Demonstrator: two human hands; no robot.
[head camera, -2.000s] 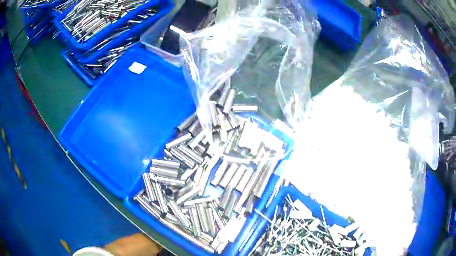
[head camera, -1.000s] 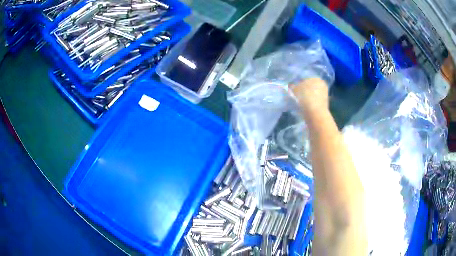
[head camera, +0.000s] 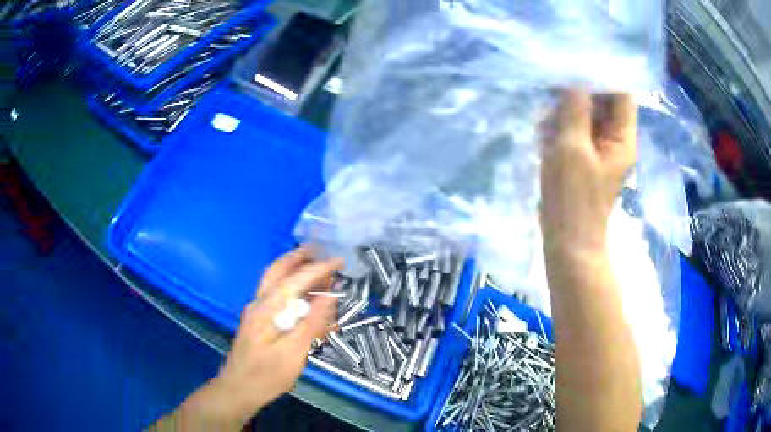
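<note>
My right hand (head camera: 587, 148) is raised at the upper right, its fingers closed on a crinkled clear poly bag (head camera: 423, 143) that hangs over the bench. My left hand (head camera: 283, 329) is at the left edge of a blue tray (head camera: 435, 384) of silver metal sleeves (head camera: 372, 350). Its fingers are bent near the bag's lower edge; a small white thing (head camera: 290, 314) shows on them. Blur hides whether it grips anything. The bag covers the tray's far part.
An empty blue tray (head camera: 220, 202) lies left. Stacked filled trays (head camera: 161, 80) and a clear box with a dark phone (head camera: 292, 59) are behind. Thin rods (head camera: 499, 380) fill a tray at lower right. A glaring white heap (head camera: 655, 312) and another bag of metal parts (head camera: 731, 253) are farther right.
The bag has been lifted and spread towards the upper right by my right hand. My left hand has come in from the lower left. The view has shifted.
</note>
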